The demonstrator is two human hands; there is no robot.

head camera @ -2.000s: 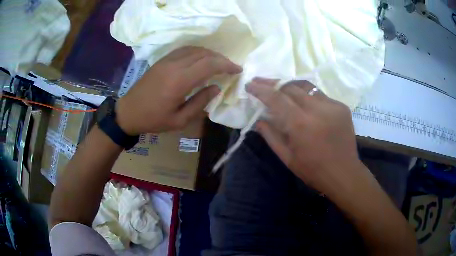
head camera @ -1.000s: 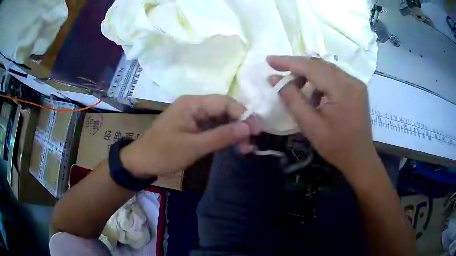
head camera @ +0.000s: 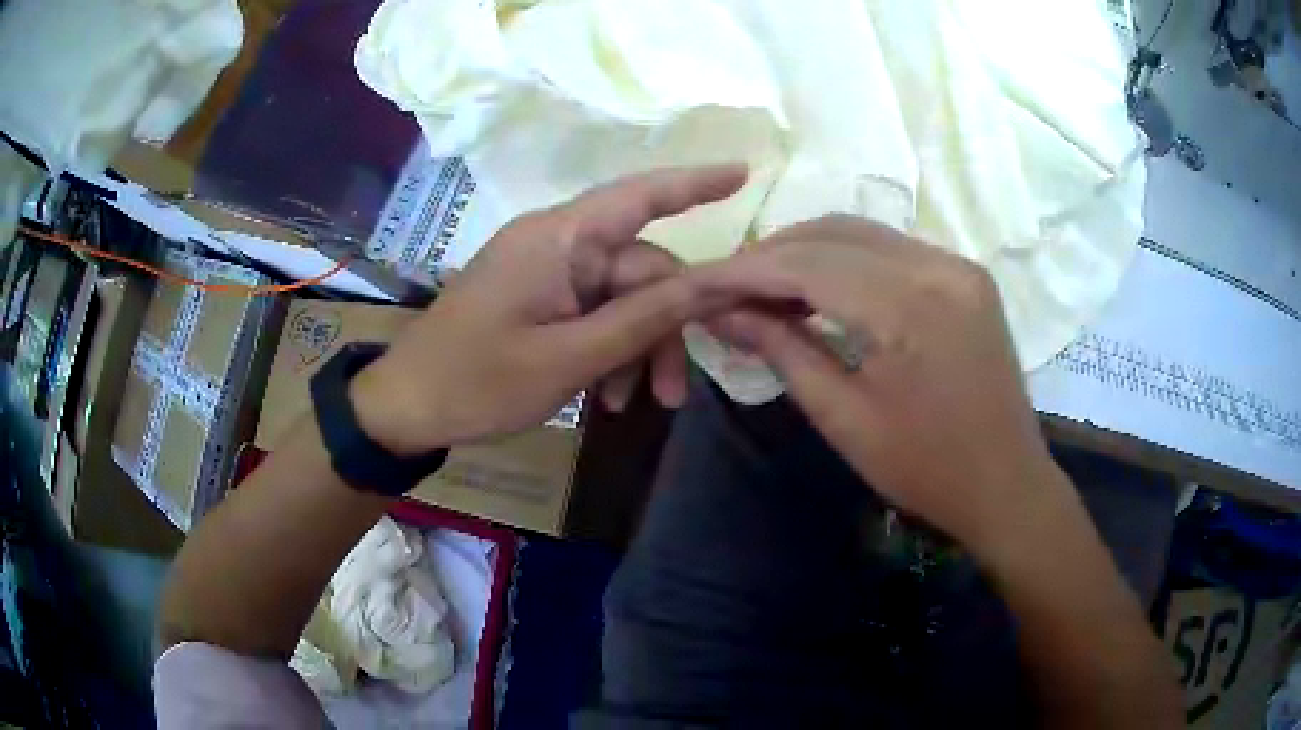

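The cream garment piece (head camera: 985, 157) lies spread in folds over the table, glaring white, with a lower edge hanging below my hands. My left hand (head camera: 528, 307) is in front of its lower left part, index finger stretched out, thumb reaching right. My right hand (head camera: 899, 335) is bent, its fingertips meeting my left thumb in front of the cloth. The tips overlap, so whether either hand pinches anything is hidden. A small greyish thing shows at my right fingers; I cannot tell what it is.
Metal machine parts (head camera: 1184, 150) stand at upper right. A printed scale (head camera: 1199, 378) runs along the table edge. Purple covering (head camera: 307, 129) and cream cloth (head camera: 107, 86) are at upper left. Below are cardboard boxes (head camera: 492, 478), a red-edged box (head camera: 500, 613) with cream cloth, and dark-clothed legs.
My hands have come together and their fingertips now overlap. The white strip seen hanging earlier no longer shows clearly. The view has shifted slightly.
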